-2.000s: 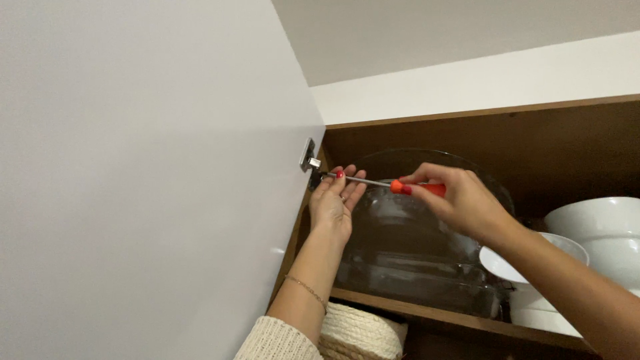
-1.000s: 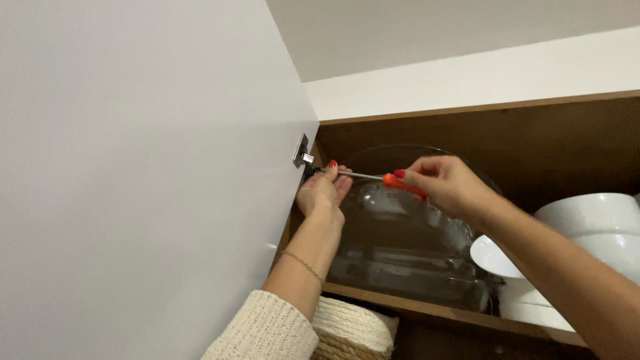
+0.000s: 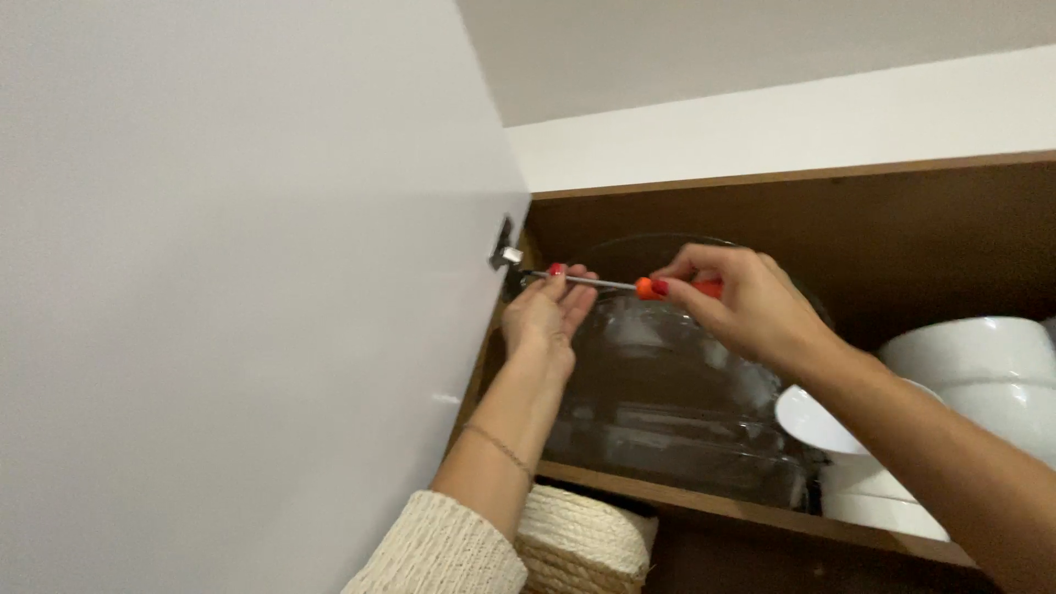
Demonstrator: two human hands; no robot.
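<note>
My right hand (image 3: 734, 301) grips the orange-red handle of a screwdriver (image 3: 606, 283), its metal shaft pointing left. My left hand (image 3: 549, 309) steadies the shaft near its tip between thumb and fingers, with the other fingers spread behind. The tip is at the dark part of a metal cabinet hinge (image 3: 507, 252), fixed at the edge of a white cabinet door (image 3: 264, 280). Exactly how the tip meets a screw is too small to tell.
Inside the brown wooden cabinet, clear glass dishes (image 3: 660, 396) stand behind my hands, with white bowls (image 3: 973, 355) at the right. Below the shelf edge (image 3: 701, 499) sits a woven rope basket (image 3: 586, 536). The open door fills the left side.
My right hand's fingers have shifted on the screwdriver handle. My left hand stays beside the hinge, near the tip.
</note>
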